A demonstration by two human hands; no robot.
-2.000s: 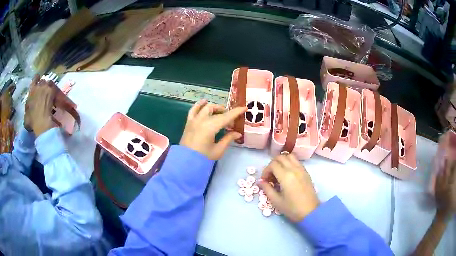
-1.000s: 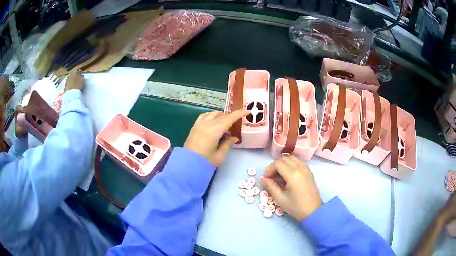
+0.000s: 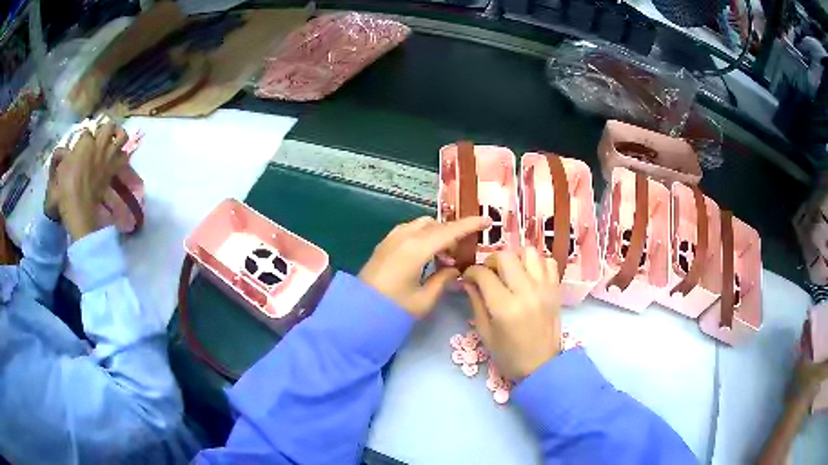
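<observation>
A pink housing with a brown strap across it stands leftmost in a row on the white mat. My left hand holds this housing and the strap's lower end, index finger over the strap toward the round grille. My right hand is at the same near end, fingertips pinched together at the strap's end; what is between them is hidden. A loose pile of small pink caps lies on the mat, partly behind my right hand.
Several strapped housings stand to the right. Another housing with a hanging strap lies left on the green belt. Behind are a bag of pink parts, a bag of straps and a pink box. Neighbouring people's hands work at both sides.
My right hand has moved from the cap pile up to the near end of the leftmost housing in the row. The view has shifted slightly. The left neighbour's hands have moved.
</observation>
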